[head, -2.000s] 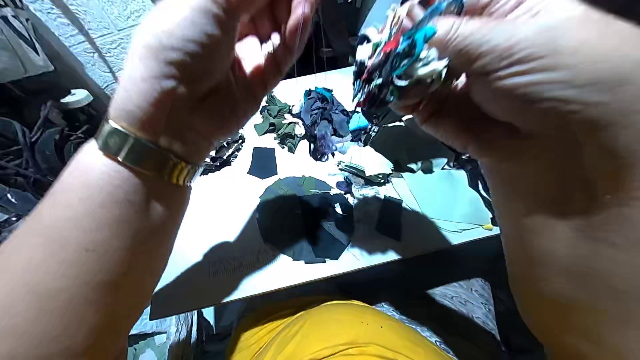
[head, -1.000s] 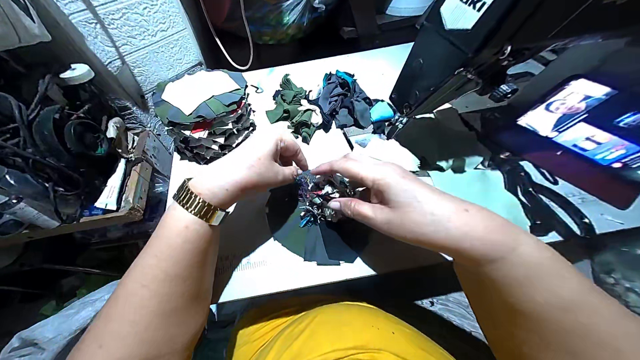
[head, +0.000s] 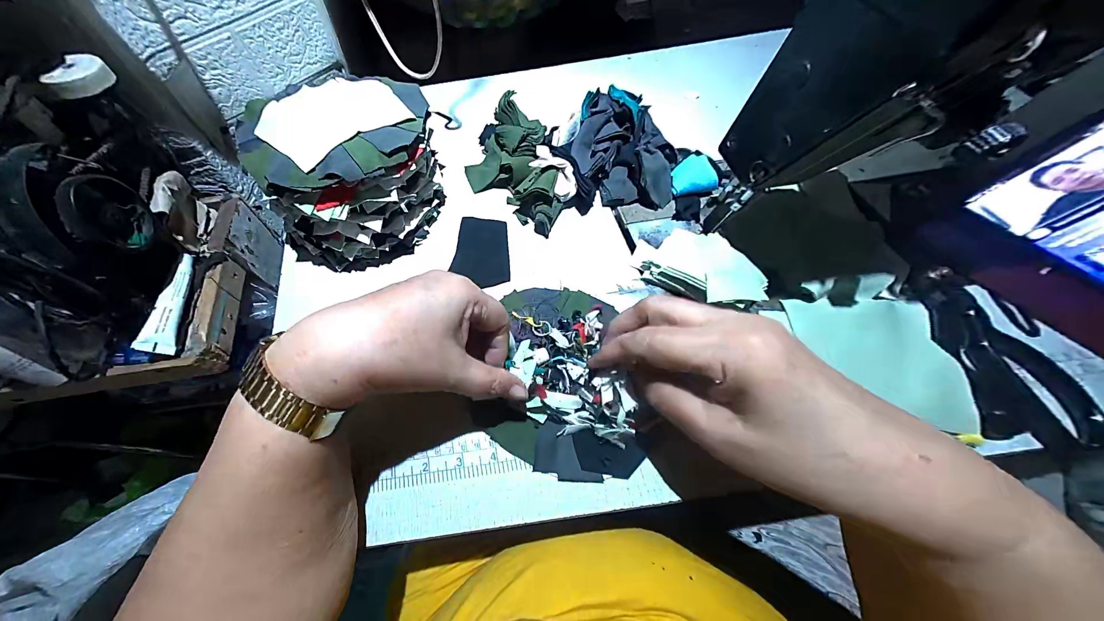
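A loose heap of small fabric scraps (head: 569,379), white, red, teal and black, lies on a round dark green and black patchwork piece (head: 509,431). My left hand (head: 414,341) touches the heap's left edge, its thumb and fingers close together; whether they pinch a scrap is hidden. My right hand (head: 699,371) rests fingertips on the heap's right side, and its grip is unclear. Dark cloth pieces (head: 578,453) stick out below the heap. Above my left hand lies a single black cloth piece (head: 481,252).
A tall stack of round patchwork pieces (head: 354,172) stands back left. Behind the heap lie green cloth pieces (head: 522,164) and dark cloth pieces (head: 621,147). A sewing machine (head: 828,86) and a lit screen (head: 1052,203) are at right. A wooden crate (head: 220,310) stands left.
Both hands have come down from their raised position two seconds ago, when the right hand held the bundle of scraps. Since one second ago they have moved apart, and the scraps lie spread between them.
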